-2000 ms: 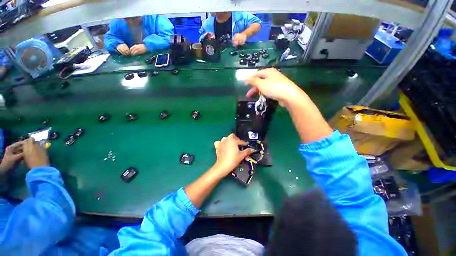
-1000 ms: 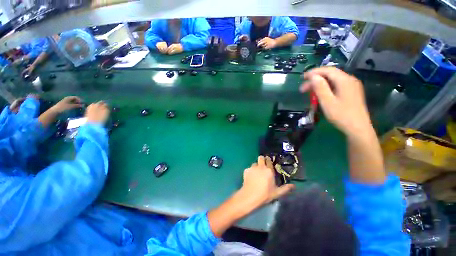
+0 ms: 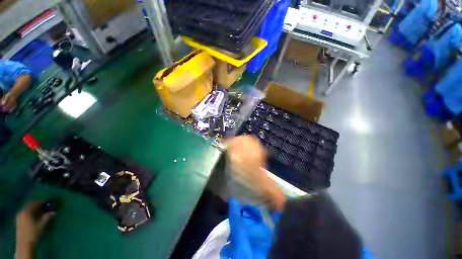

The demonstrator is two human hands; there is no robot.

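Note:
The toggle-clamp press fixture (image 3: 83, 164) stands on the green bench, its red handle (image 3: 31, 142) at the far left end. Its nest (image 3: 125, 187) with tan edging shows no hand on it. My left hand (image 3: 33, 222) is at the lower left, below the fixture, with a small black device unit (image 3: 49, 207) at its fingertips. My right hand (image 3: 248, 154) is blurred, over the near left edge of the black parts tray (image 3: 299, 144); whether it holds anything cannot be told. Shiny small fittings (image 3: 215, 119) lie in clear plastic beside the tray.
A yellow-taped cardboard box (image 3: 185, 83) stands behind the fittings. Stacked black trays (image 3: 218, 23) rest in a yellow crate behind it. A machine on a metal stand (image 3: 324, 28) is across the floor. Another person's arm (image 3: 17, 83) shows at the upper left.
The view has swung right to the tray and fittings. My right hand has left the red handle and moved to the tray. My left hand has left the nest and has a unit at its fingertips.

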